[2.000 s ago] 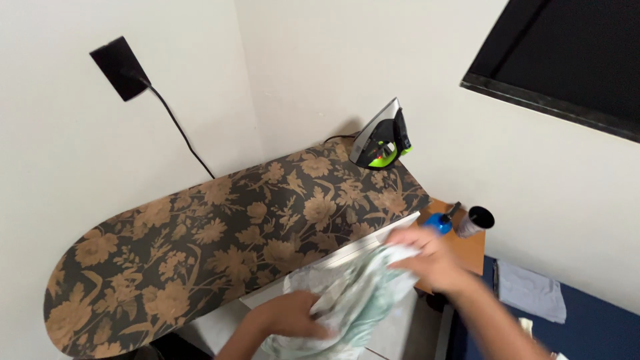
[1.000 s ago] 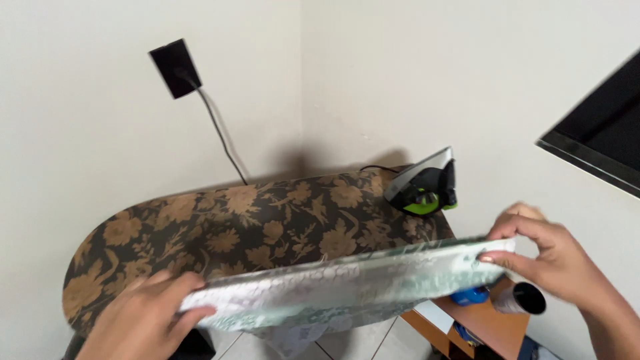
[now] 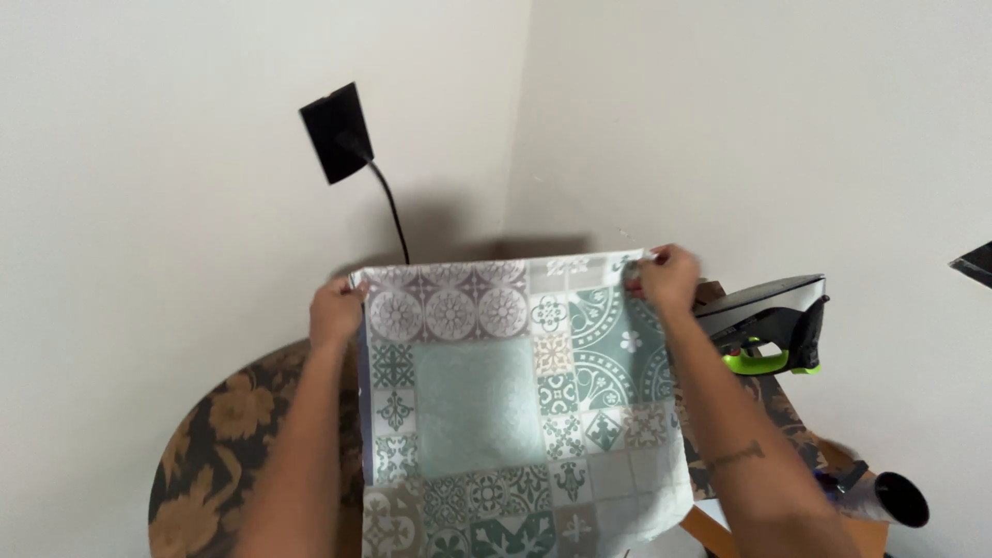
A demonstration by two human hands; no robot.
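Note:
A cloth printed with green, grey and white tile patterns (image 3: pixel 480 403) hangs spread out between my two hands, over the ironing board. My left hand (image 3: pixel 338 310) pinches its upper left corner, and my right hand (image 3: pixel 668 279) pinches the upper right one. The ironing board's dark cover with brown flowers (image 3: pixel 225 442) shows at the left and right of the cloth; its middle is hidden. Just right of my right hand, a black and lime-green clothes iron (image 3: pixel 767 333) rests tilted on its heel at the board's right end.
A black wall plate (image 3: pixel 337 133) with a plugged-in cord (image 3: pixel 394 209) is on the wall behind the board. At the lower right, a dark-mouthed cup (image 3: pixel 891 500) is on a small wooden table (image 3: pixel 868 535). The corner of a dark panel (image 3: pixel 976 263) shows at the right edge.
The cloth was bunched in my hands, then stretched along one edge; now it hangs open with its pattern showing. Both hands have moved up over the board. The view has shifted.

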